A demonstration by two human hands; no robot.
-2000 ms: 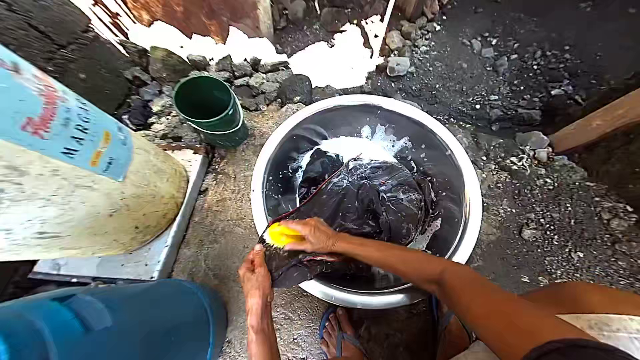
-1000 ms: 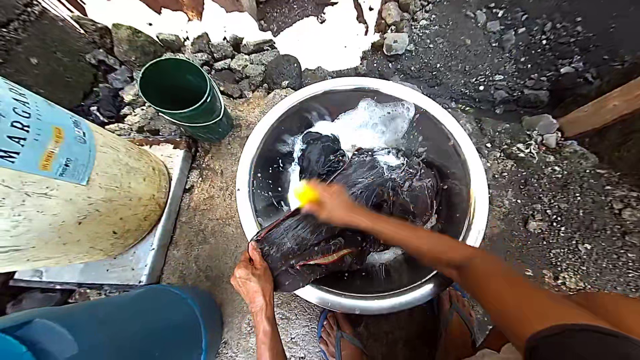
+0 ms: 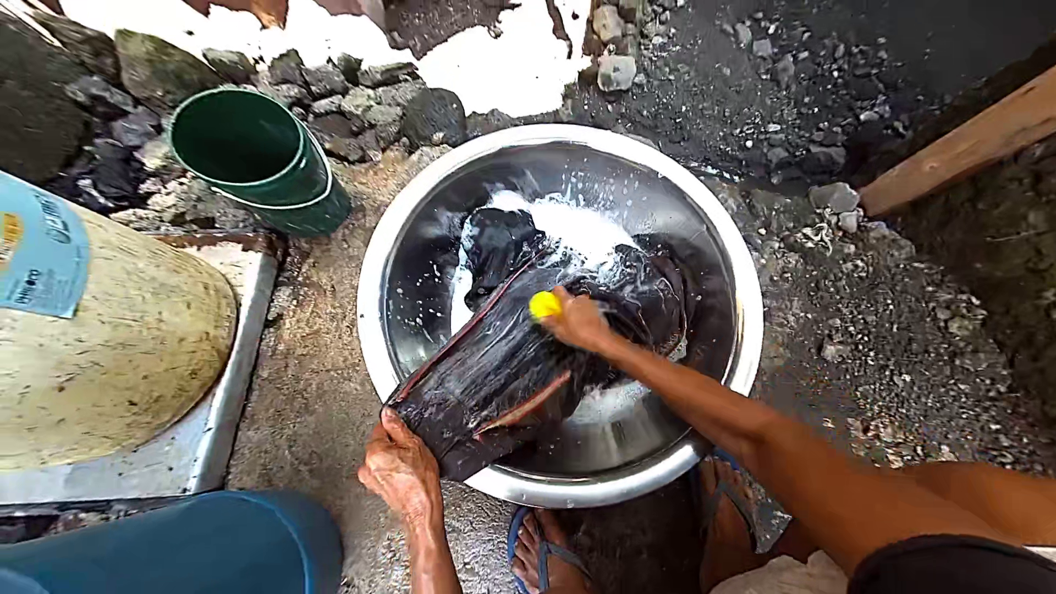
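A wide metal basin point(image 3: 742, 330) holds a wet black garment point(image 3: 495, 355) with reddish trim and white suds point(image 3: 582, 235). My left hand point(image 3: 404, 466) grips a corner of the cloth at the basin's lower left rim, and the fabric is drawn over that rim. In my right hand point(image 3: 582, 322) is a yellow scrubbing brush point(image 3: 544, 305), lying against the stretched cloth near the middle of the basin. The brush's underside is hidden and the hand is slightly blurred.
A green bucket point(image 3: 309, 194) with a pale handle stands on the ground at upper left. Left of the basin are a large stained cream container point(image 3: 140, 346) and a blue barrel point(image 3: 214, 544). Stones point(image 3: 433, 115) lie behind; a wooden beam point(image 3: 965, 148) slants at right.
My right hand has moved the brush from beside my left hand up and right along the cloth. My left hand keeps hold of the cloth's corner. The view has shifted somewhat.
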